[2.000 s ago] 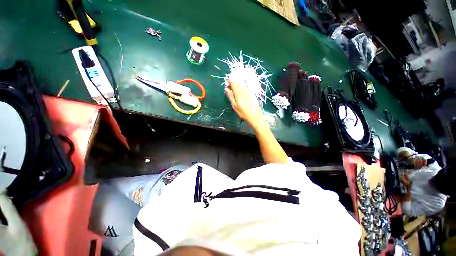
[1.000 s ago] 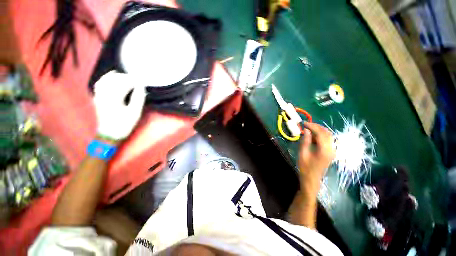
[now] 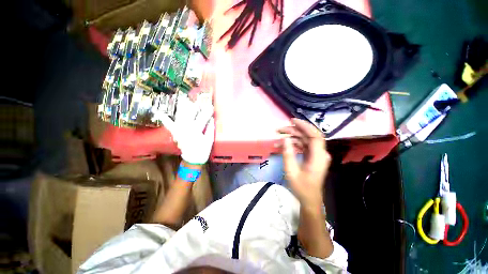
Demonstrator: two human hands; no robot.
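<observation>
My left hand [image 3: 191, 128], in a white glove with a blue wristband, is spread at the lower right edge of the stacked circuit boards [image 3: 128, 80]. Its fingertips overlap the boards; whether they touch one is unclear. My right hand [image 3: 306, 160] is bare, fingers apart and slightly blurred, below the near corner of the black housing [image 3: 273, 85]. Nothing shows in it. The housing lies on the pink-red surface [image 3: 241, 107], its white round disc [image 3: 328, 59] facing up. A thin pale strip sticks out near its lower right side.
Thin black leads [image 3: 254, 18] lie beyond the boards and housing. On the green bench [image 3: 455, 160] at right are a power strip [image 3: 428, 115], scissors [image 3: 443, 219], part of a yellow-black tool [image 3: 473, 75] and cable ties [image 3: 473, 265]. A cardboard box [image 3: 99, 214] stands lower left.
The view has swung left. My left hand has left the housing for the circuit boards. My right hand has come from the cable ties and scissors to the housing's near corner.
</observation>
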